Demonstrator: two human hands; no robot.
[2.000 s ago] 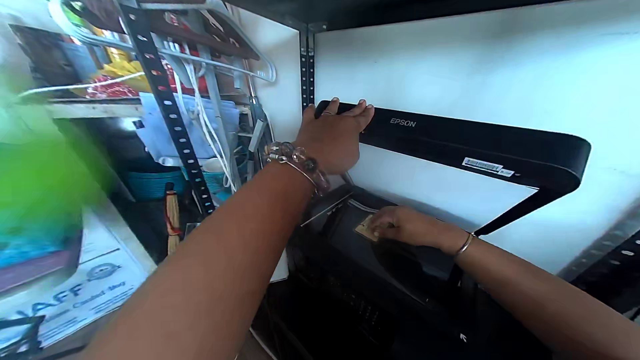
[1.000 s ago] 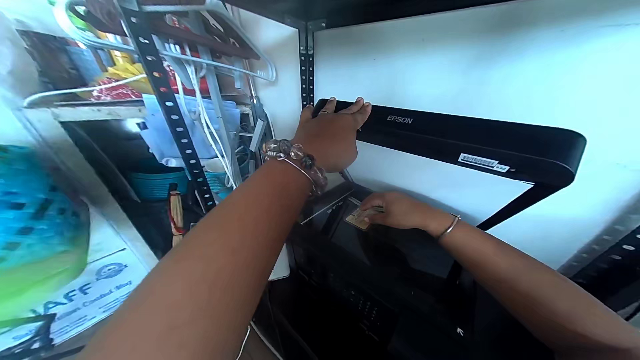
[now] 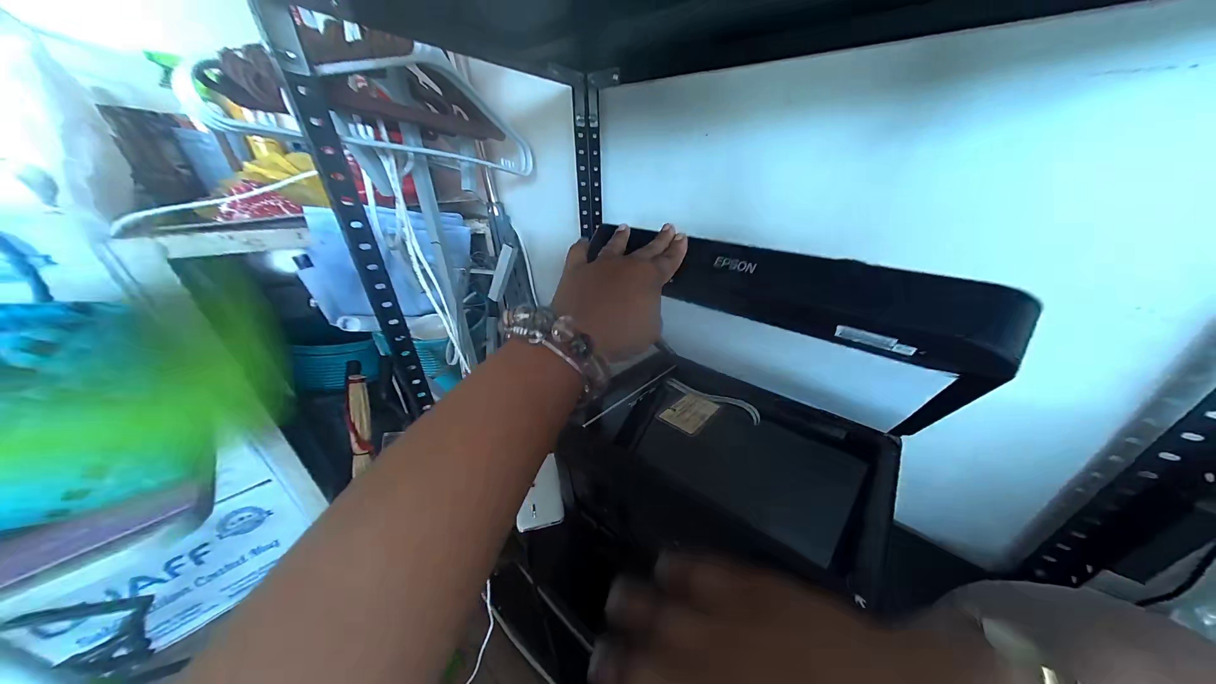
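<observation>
My left hand (image 3: 622, 290) has its fingers hooked over the left end of the raised lid (image 3: 826, 294) of a black Epson printer-scanner. Below the lid lies the dark glass scanner bed (image 3: 750, 475). A small tan card or paper (image 3: 690, 413) bearing writing lies at the bed's back left corner, touched by neither hand. Beside it a pale flat cable (image 3: 731, 401) curves. My right hand (image 3: 741, 617) is blurred, low in front of the printer; whether it holds anything cannot be told.
A black slotted metal post (image 3: 356, 228) stands left of the printer, with hangers (image 3: 446, 142) and white cables behind it. A dark shelf (image 3: 807, 38) spans overhead. A white carton (image 3: 237, 541) with printing stands at the lower left, beside a blurred green and blue item (image 3: 104, 408).
My right hand has left the tan card at the back left of the scanner bed and moved down toward the front. My left hand stays on the raised lid.
</observation>
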